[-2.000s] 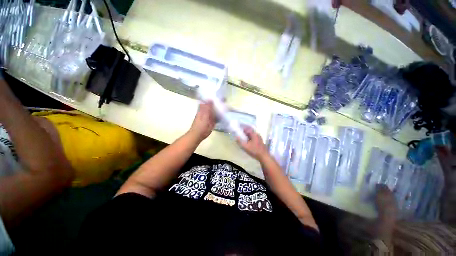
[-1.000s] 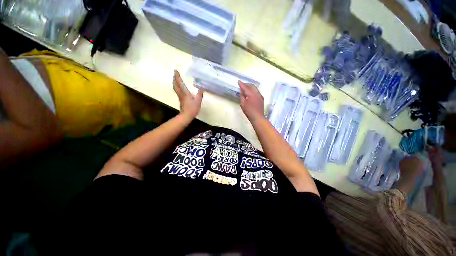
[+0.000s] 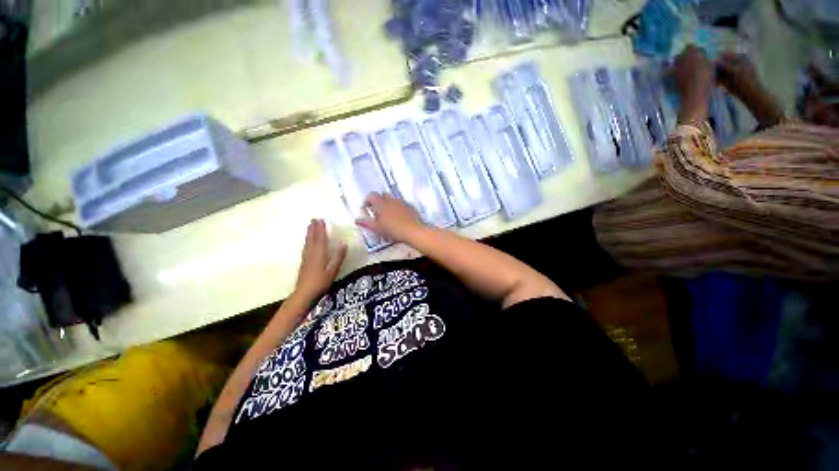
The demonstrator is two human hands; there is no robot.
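Note:
Several whitish translucent inner trays lie side by side in a row on the pale tabletop. My right hand (image 3: 391, 219) is on the near end of the leftmost inner tray (image 3: 357, 170), with thumb and fingers at its edge; the exact grip is partly hidden. My left hand (image 3: 319, 260) is open and empty, just left of that tray, over the table's near edge. A stack of nested trays (image 3: 179, 207) stands further left, with the slotted tray shape on top.
A black power adapter (image 3: 78, 276) with a cord is at left. Small bluish bagged pieces (image 3: 432, 41) and long blue-and-clear packets (image 3: 534, 14) lie beyond the row. A neighbour in striped sleeves (image 3: 727, 156) works over trays (image 3: 612, 120) at right. A raised board edge runs behind.
My right hand has brought the tray from in front of the stack to the left end of the row. My left hand stays empty. The view has turned and shifted right.

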